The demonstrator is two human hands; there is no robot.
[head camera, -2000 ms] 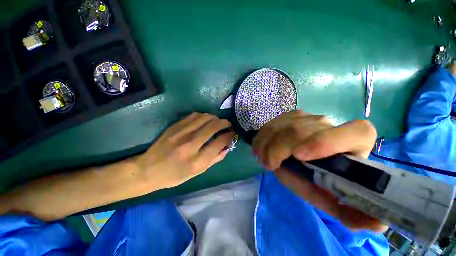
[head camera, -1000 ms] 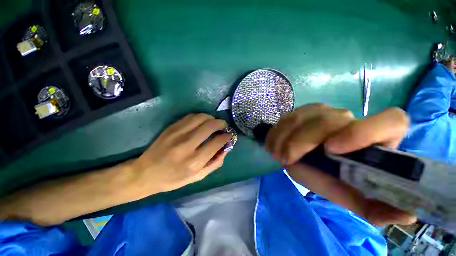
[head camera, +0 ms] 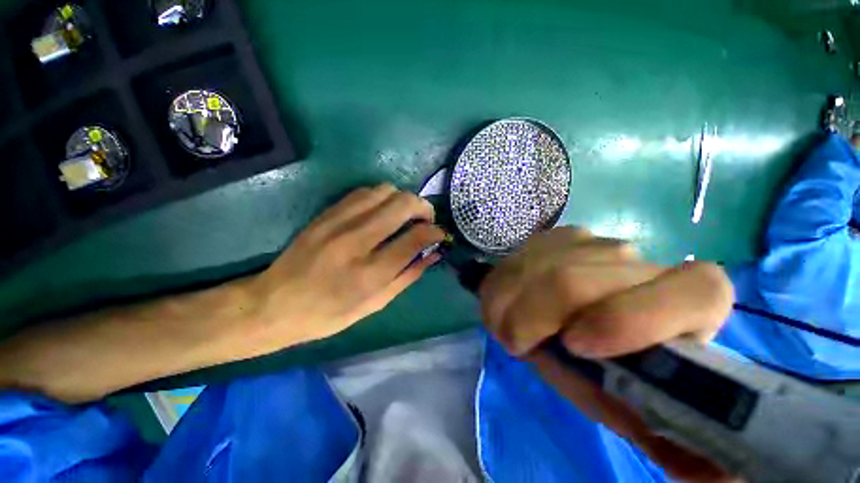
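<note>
My left hand [head camera: 344, 259] pinches a small round electronic module [head camera: 435, 250] in its fingertips, mostly hidden by the fingers. My right hand [head camera: 603, 297] is closed around an electric screwdriver [head camera: 698, 396] with a grey-white body and black grip. Its black nose points at the module, close beside it; the bit tip cannot be made out. A round screw dish [head camera: 510, 185] with a silvery speckled surface lies just beyond both hands. A pointed white tab [head camera: 434, 183] sits at the dish's left edge.
A black pocket tray [head camera: 269, 141] at upper left holds several round modules [head camera: 206, 124]. Tweezers [head camera: 702, 174] lie right of the dish. Another person's blue sleeve [head camera: 813, 222] is at the right edge, with a black cable [head camera: 802, 327] below. Small shiny pieces [head camera: 828, 41] lie at the far right.
The screwdriver's nose has moved from the dish's lower edge down and left to the module. My left hand still holds the module. The view has shifted slightly.
</note>
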